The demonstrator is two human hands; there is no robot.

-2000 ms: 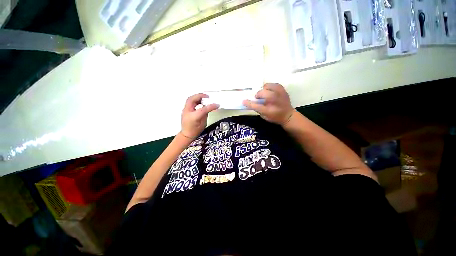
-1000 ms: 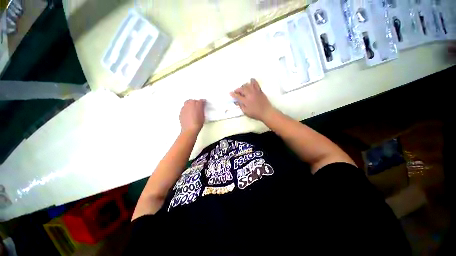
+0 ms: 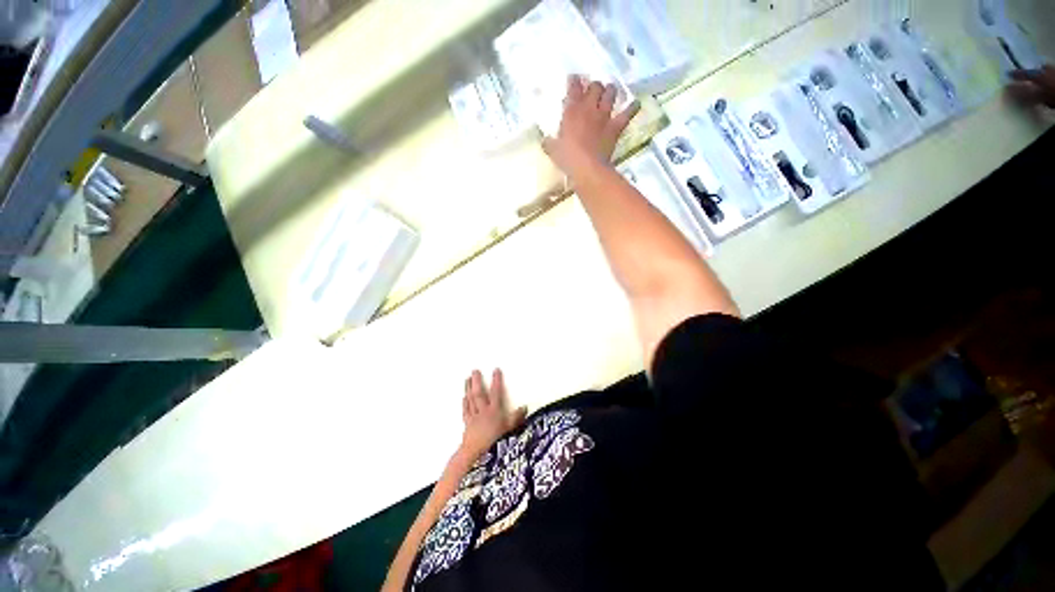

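Observation:
My right hand [image 3: 588, 125] reaches over the raised board, its fingers spread on the near edge of a white tray or stack of trays [image 3: 550, 49]; whether it grips cannot be told. My left hand [image 3: 486, 414] lies on the glossy table near my body, fingers apart and empty. Filled white trays [image 3: 723, 168] stand in a slanted row at the right, with black cables, round items and clear strips. Another white tray [image 3: 662, 194] at the row's left end is partly hidden by my right forearm.
A white stack of trays [image 3: 359, 260] sits on the board's left part. A single grey stick [image 3: 331, 133] lies farther back. More white trays [image 3: 636, 44] are beside the reached one. Another person's hand [image 3: 1033, 88] shows at the right edge. A metal rail [image 3: 127, 343] is at left.
My right hand has left the white piece held near my body and moved to the far board. My left hand has let go and opened. The view has shifted, showing more of the far side.

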